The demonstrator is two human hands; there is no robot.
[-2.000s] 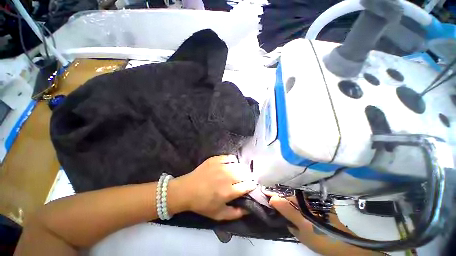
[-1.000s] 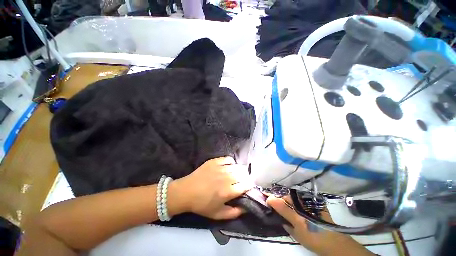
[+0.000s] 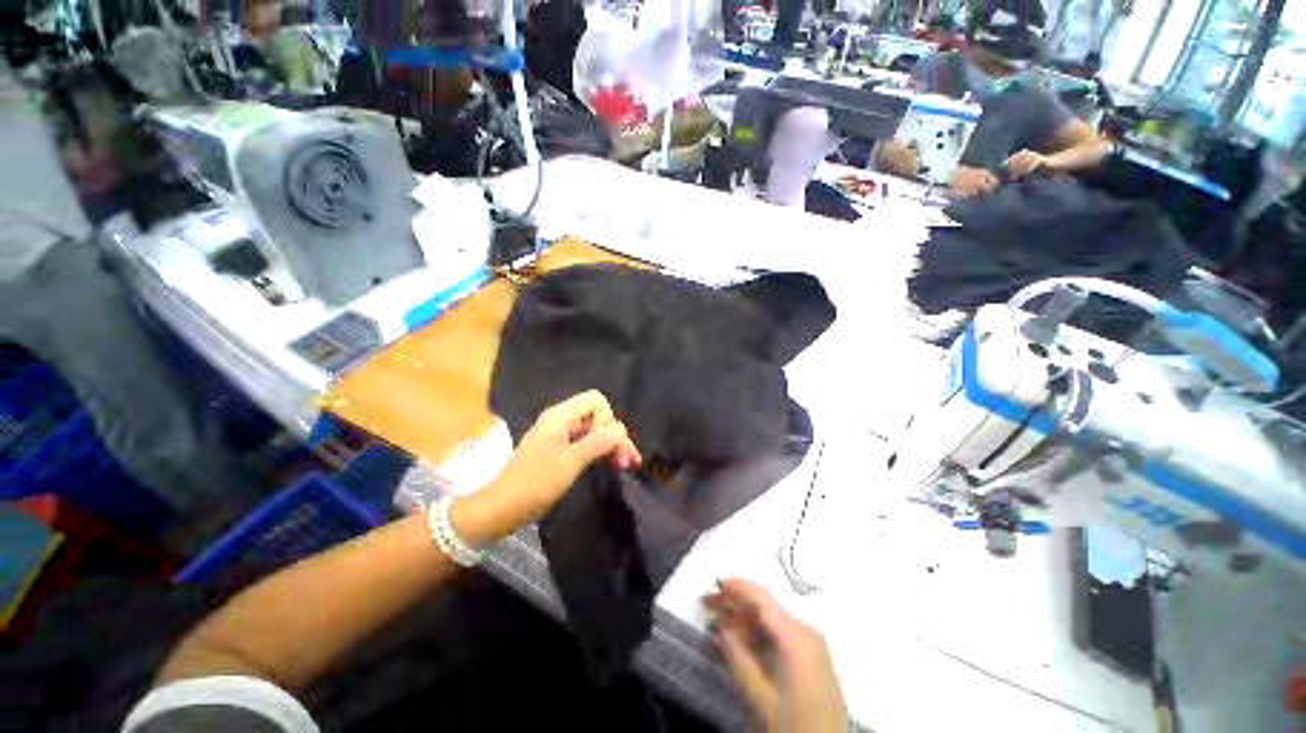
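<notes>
The dark garment piece (image 3: 673, 344) lies bunched on the white table, left of the sewing machine (image 3: 1003, 387). A strip of it hangs over the table's front edge toward the lap. My left hand (image 3: 573, 447), with a white bead bracelet, is at the garment's near side with fingers pinched on the cloth. My right hand (image 3: 774, 659) is low in the middle, over the table's front edge, fingers apart and holding nothing. The presser foot area is small and blurred, with no cloth under it.
A brown cardboard sheet (image 3: 423, 375) lies left of the garment. A black phone (image 3: 1114, 609) lies right of the needle area. Blue baskets (image 3: 294, 523) stand on the floor at left. Another machine (image 3: 322, 193) is at left. A person (image 3: 1010, 129) works beyond the table by a dark cloth pile (image 3: 1060, 246).
The view has pulled back and turned. The cloth is away from the machine, with a strip now hanging at the front edge. My right hand has let go of the cloth and left the needle area.
</notes>
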